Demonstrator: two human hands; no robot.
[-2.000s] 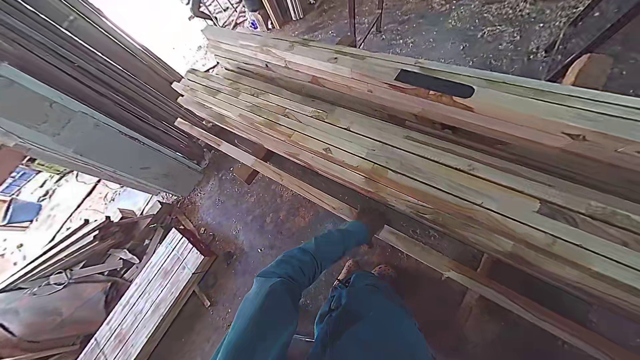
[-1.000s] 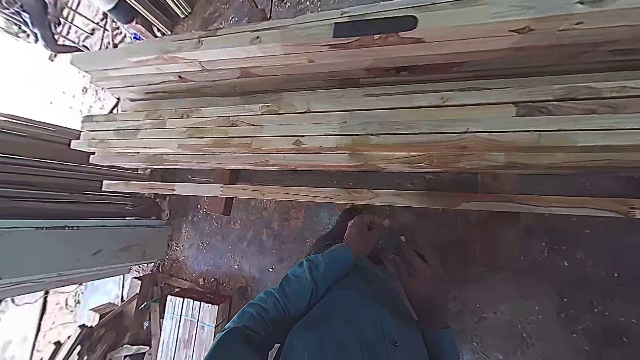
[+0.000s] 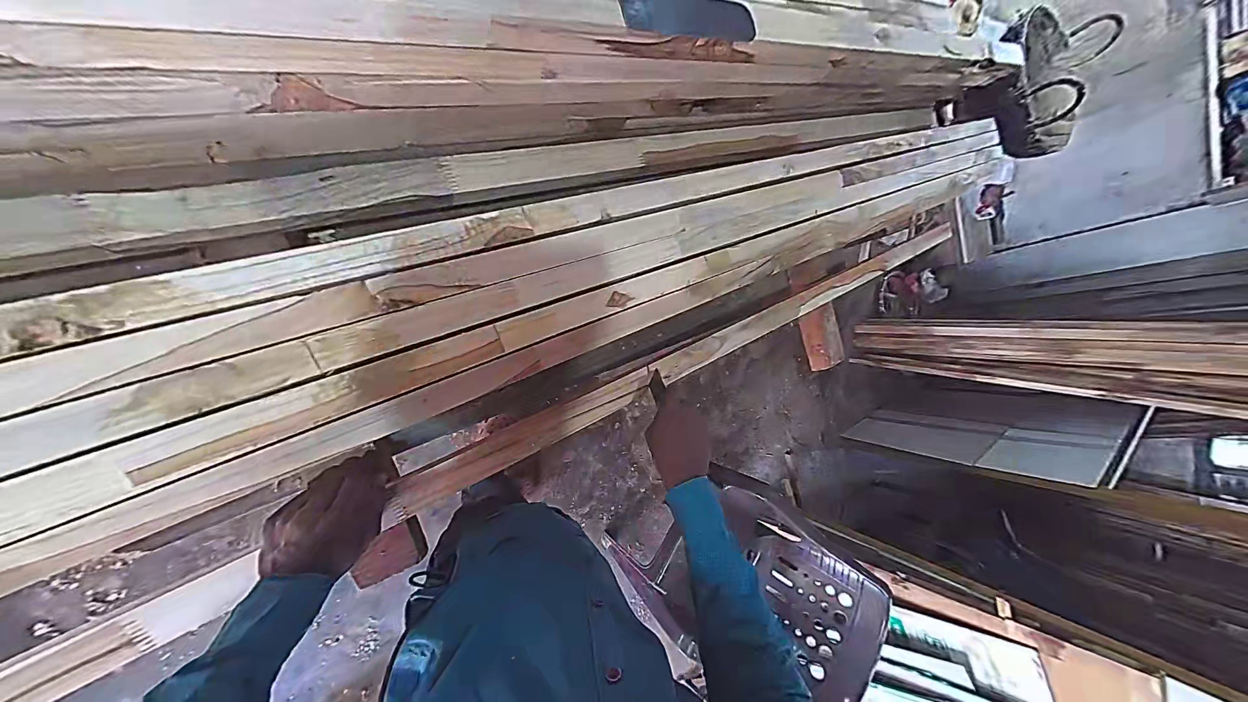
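Fingers curled, my left hand (image 3: 327, 512) is at the near end of a narrow wooden strip (image 3: 575, 414); its fingertips are dark and blurred, so its hold is unclear. Farther along the same strip, my right hand (image 3: 680, 439) grips a small dark pointed object (image 3: 656, 384), whose tip is at the strip's lower edge. What kind of object it is cannot be told. Beside the strip, across a dark gap, lie several long finger-jointed wooden boards (image 3: 546, 297) side by side.
A higher stack of boards (image 3: 419, 93) runs behind, with a dark rounded patch (image 3: 687, 18) on it. Wooden support blocks (image 3: 821, 336) stand below. A dark perforated plastic chair (image 3: 804, 595) is by my right arm. More lumber (image 3: 1053, 356) lies at right.
The view has swung strongly toward the right. My hands were close together before my body one second ago; now they are apart, both at the narrow strip.
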